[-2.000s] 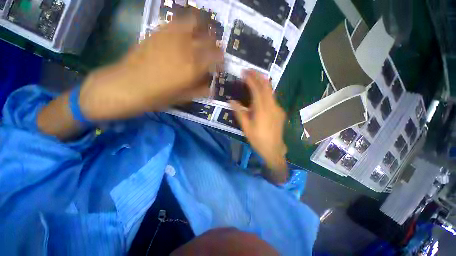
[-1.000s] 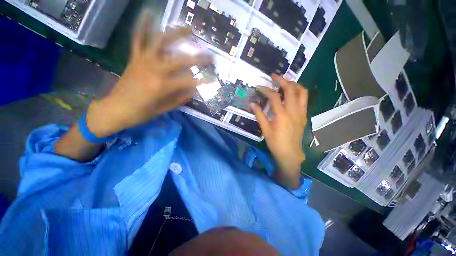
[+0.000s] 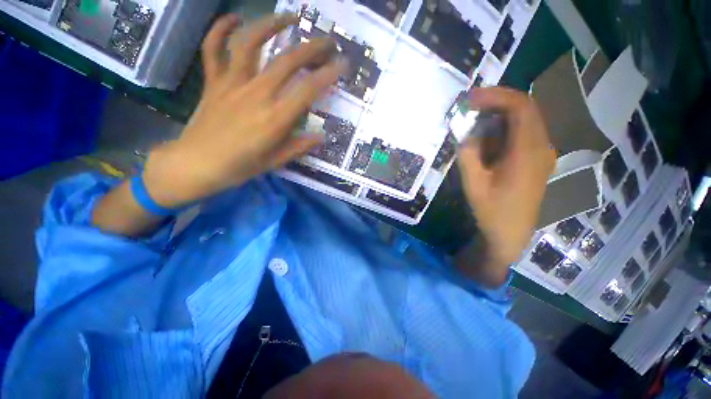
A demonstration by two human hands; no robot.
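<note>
A white blister tray (image 3: 399, 82) holds circuit boards in pockets. A silver-faced board with a green patch (image 3: 382, 159) lies in a lower pocket. Another silver-faced board (image 3: 332, 135) lies left of it. The pocket above the green-patched board is bare white. Dark-faced boards (image 3: 448, 35) lie further up. My right hand (image 3: 507, 156) holds a board (image 3: 465, 118) with a bright glint, tilted over the tray's right edge; its fingers partly hide it. My left hand (image 3: 253, 109) is spread over the tray's left side, fingertips over a dark board (image 3: 355, 62); any contact is unclear.
A thick tray stack (image 3: 168, 51) stands at upper left, with a green-patched board on top. At right, curled grey-brown sheets (image 3: 567, 113) lie by a stack of trays (image 3: 604, 269) with small boards. A dark green mat (image 3: 460, 191) lies beneath.
Both lower boards now lie in their pockets, silver face up. The board from the pocket above is out, and my right hand has moved up and right, holding a board. My left hand has shifted right.
</note>
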